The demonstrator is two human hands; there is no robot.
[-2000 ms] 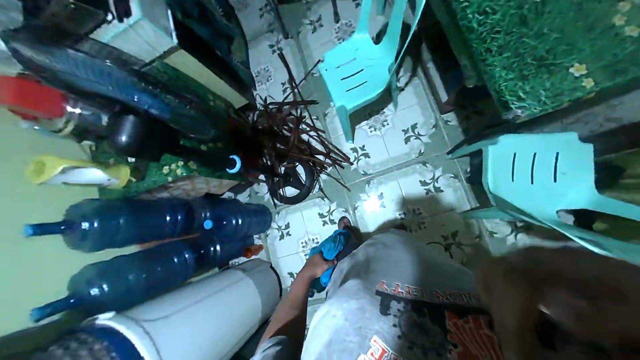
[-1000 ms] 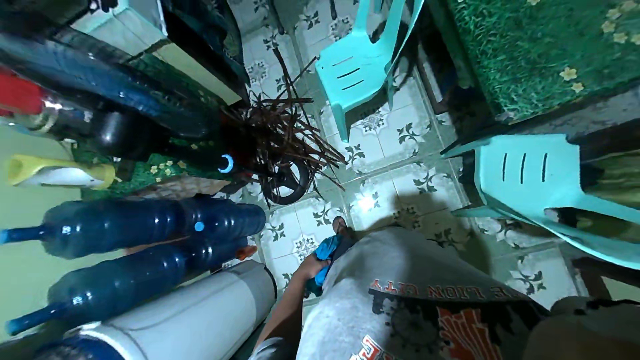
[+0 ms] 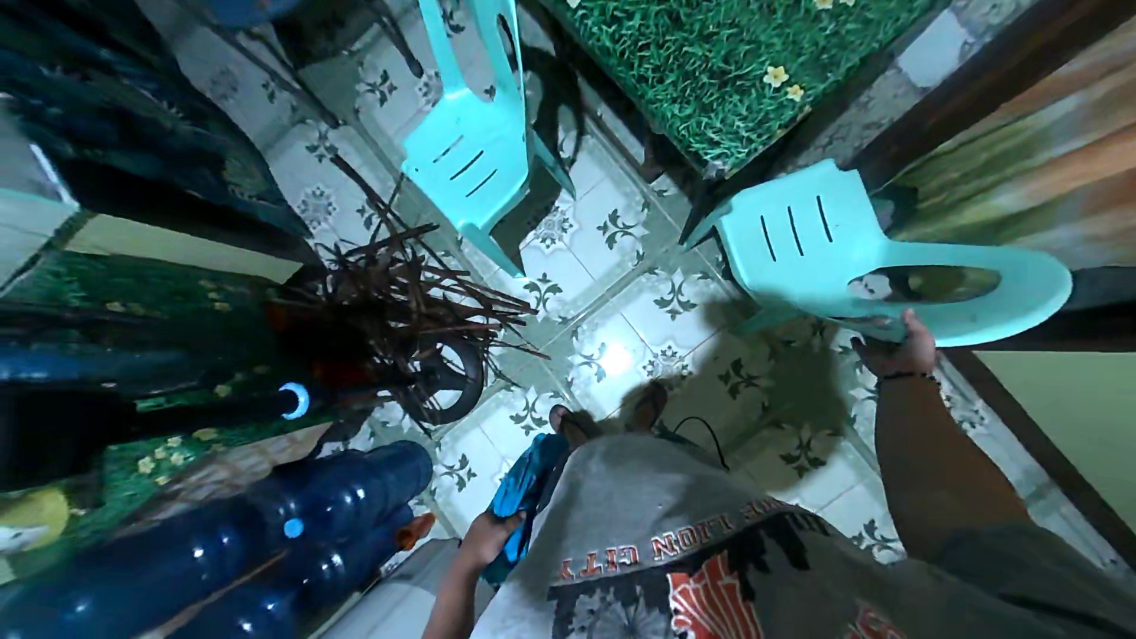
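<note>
In the lower middle, my left hand (image 3: 490, 536) is closed on a bundled blue cloth (image 3: 525, 488) beside my shirt. At the right, my right hand (image 3: 898, 348) is at the armrest of a turquoise plastic chair (image 3: 790, 240); the fingers are at its near edge, partly hidden, and the thumb lies up against it. A second turquoise plastic chair (image 3: 470, 164) stands at the upper middle, away from both hands.
A heap of thin brown sticks (image 3: 417, 293) lies around a small black wheel (image 3: 448, 380) at left centre. Large blue water bottles (image 3: 293, 524) lie at the lower left. Artificial grass with flowers (image 3: 674, 71) covers a surface at the top. Patterned tiles (image 3: 612, 311) cover the floor.
My right hand has reached out to the armrest of the right-hand chair; one second ago it was not seen there. My left hand still holds the blue cloth. The view has shifted.
</note>
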